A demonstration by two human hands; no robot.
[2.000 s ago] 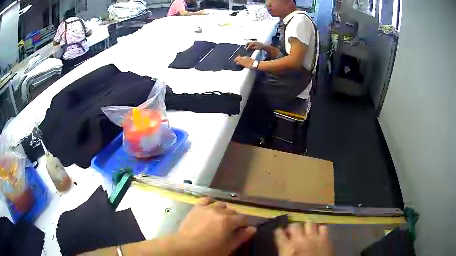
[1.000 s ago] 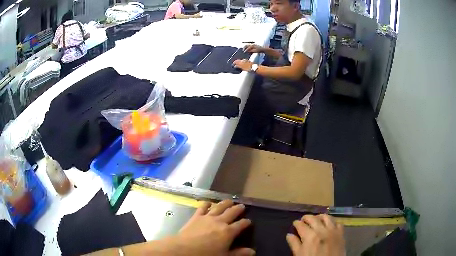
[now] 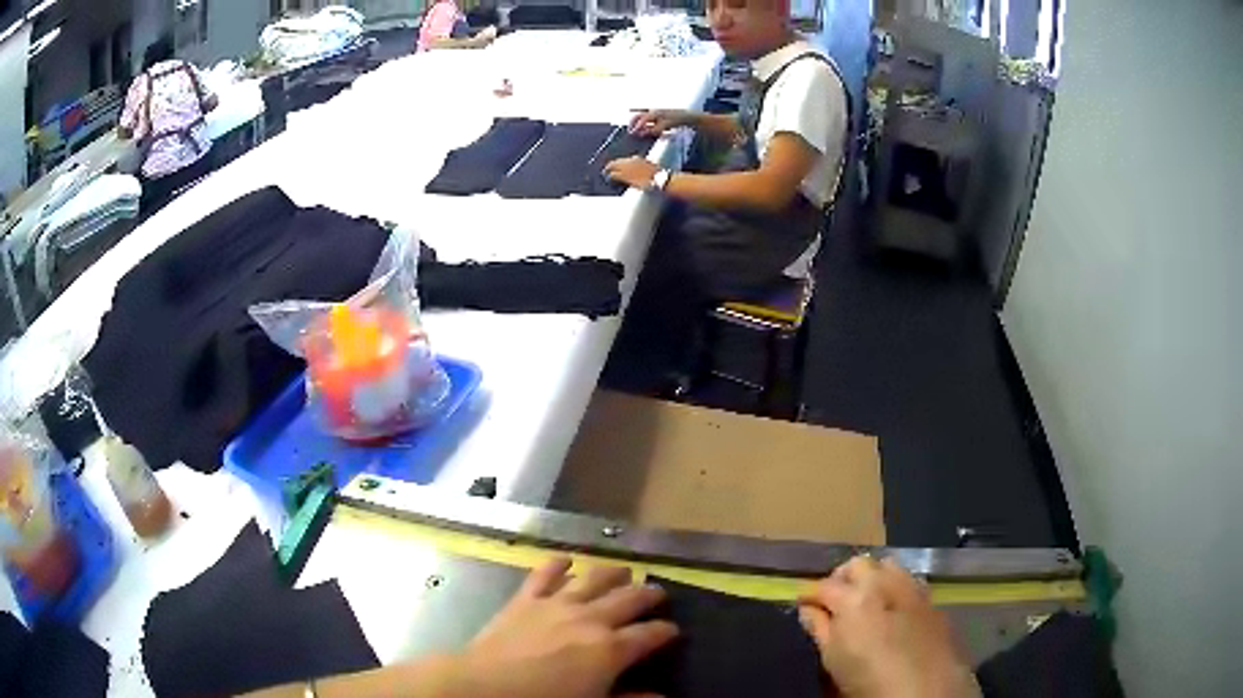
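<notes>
A black fabric panel point(image 3: 736, 641) lies flat on the silver machine bed point(image 3: 409, 586), its far edge near the yellow guide strip point(image 3: 709, 584). The long steel clamp bar point(image 3: 545, 525) runs across just beyond it, between green end brackets. My left hand point(image 3: 570, 638) rests on the panel's left side with fingers spread. My right hand point(image 3: 879, 630) is at the panel's right far corner, fingers bent together on the edge. The lower parts of the panel and both hands are cut off by the frame's bottom.
Black panels lie left point(image 3: 252, 620) and right point(image 3: 1050, 661) of the bed. Beyond are a bagged red-orange container point(image 3: 365, 375) on a blue tray point(image 3: 457, 396), a bottle point(image 3: 134, 488), a black fabric heap point(image 3: 232, 300) and brown board point(image 3: 723, 464). A seated person point(image 3: 777, 150) handles black panels.
The panel has been turned or shifted to lie flat, its far edge now showing at the yellow strip. My right hand's fingers have drawn together at its corner. The view has shifted slightly.
</notes>
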